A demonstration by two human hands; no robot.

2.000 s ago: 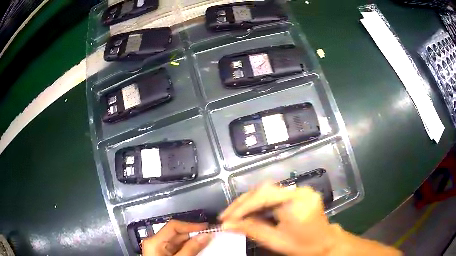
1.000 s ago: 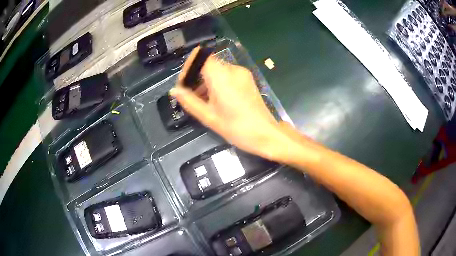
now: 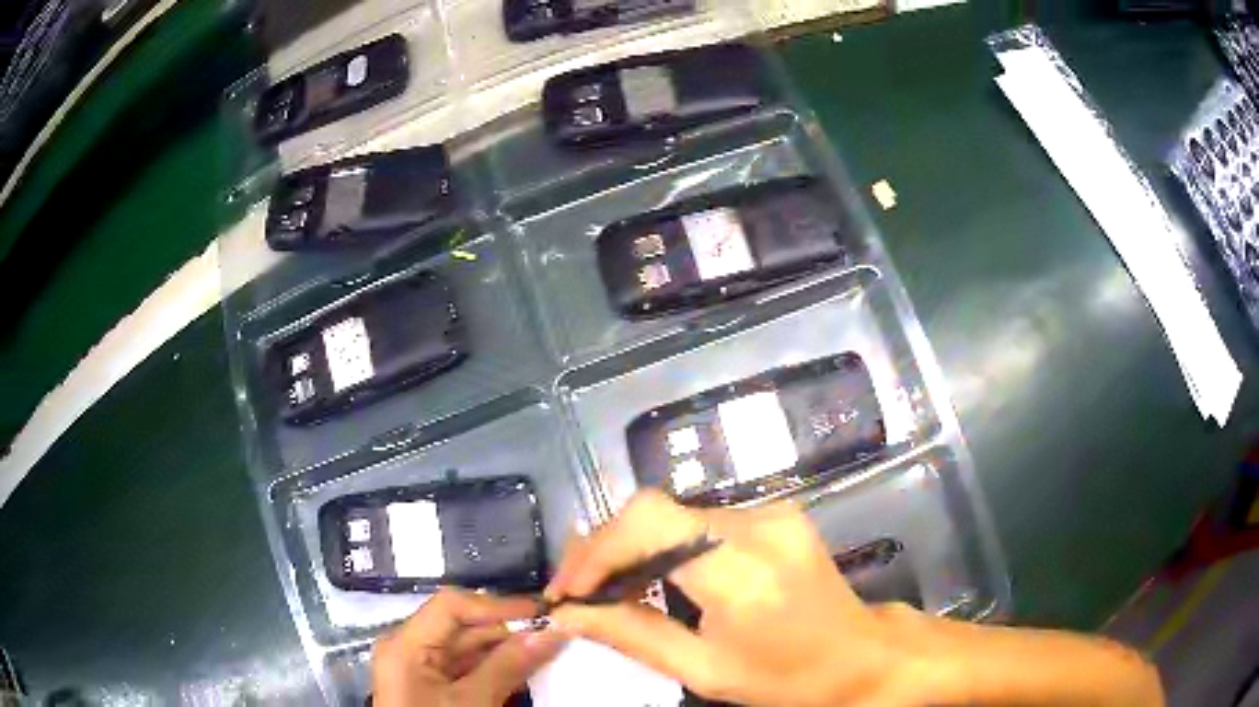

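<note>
My right hand (image 3: pixel 746 594) holds slim black tweezers (image 3: pixel 642 566), their tip at the top edge of a white sticker sheet (image 3: pixel 601 677). My left hand (image 3: pixel 456 649) grips that sheet at its upper left corner; its lower part is cut off by the bottom edge. Both hands are over the near part of a clear blister tray (image 3: pixel 563 394). Black phones lie back up in its pockets, one left of my hands (image 3: pixel 435 536) and one just above my right hand (image 3: pixel 757 431). My right hand partly hides another phone (image 3: pixel 867 557).
Long white paper strips (image 3: pixel 1118 228) lie on the dark green bench (image 3: pixel 953 304) at the right. A dark-patterned parts tray (image 3: pixel 1226 166) is at the right edge. A small pale scrap (image 3: pixel 884 194) lies beside the blister tray. A red object (image 3: pixel 1215 532) shows at the lower right.
My right hand has come back from the upper tray to the sheet. My left hand and the sheet, out of view a second ago, show again. The camera view has shifted.
</note>
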